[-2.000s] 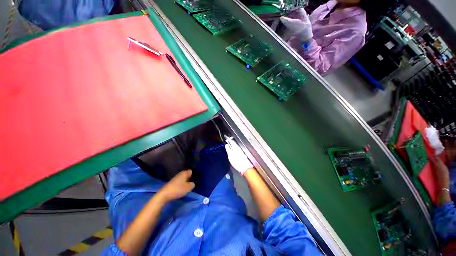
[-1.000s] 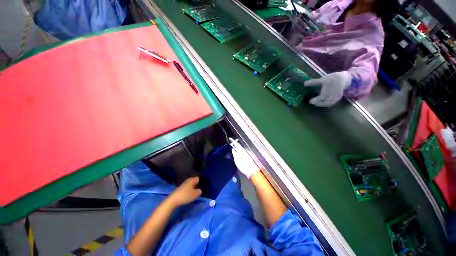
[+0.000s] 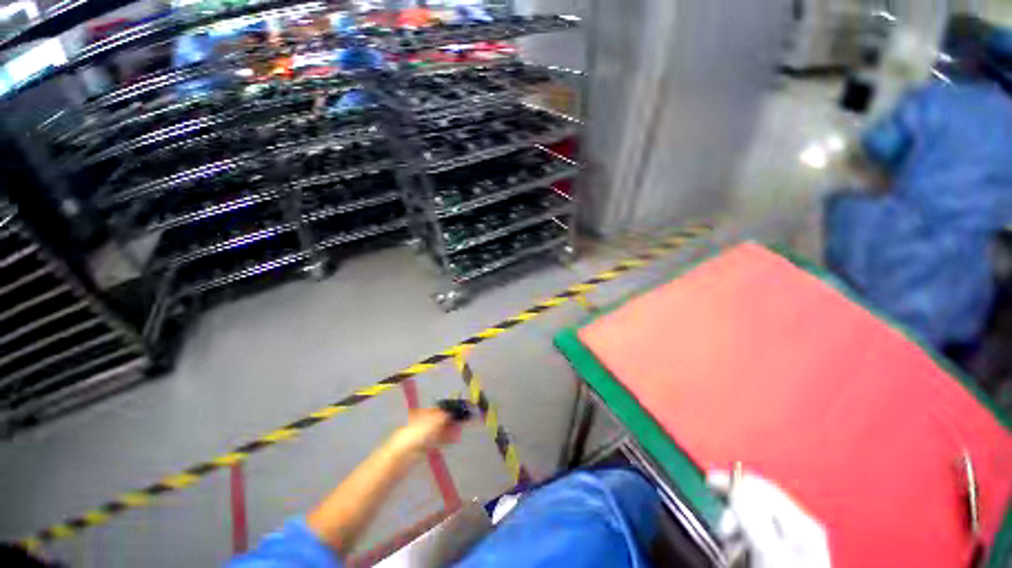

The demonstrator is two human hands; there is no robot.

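My left hand [image 3: 424,428], bare, reaches out over the floor left of the table; its fingers are closed around a small black object [image 3: 456,409], too blurred to identify. My right hand [image 3: 775,526], in a white glove, is at the near edge of the red mat [image 3: 777,366]; it is blurred, so whether it holds anything cannot be told. A thin strip [image 3: 971,494] lies at the mat's right side.
Wire racks [image 3: 488,183] with many tiers of boards stand across the aisle. A dark tiered rack [image 3: 56,322] is at the left. Yellow-black tape [image 3: 422,366] crosses the floor. A person in blue [image 3: 932,189] is behind the table. A grey metal surface [image 3: 438,544] shows beside my blue clothing.
The view has swung from the conveyor to the aisle and racks. My left hand has moved from my lap out over the floor. My gloved right hand has moved from beside the conveyor to the mat's edge.
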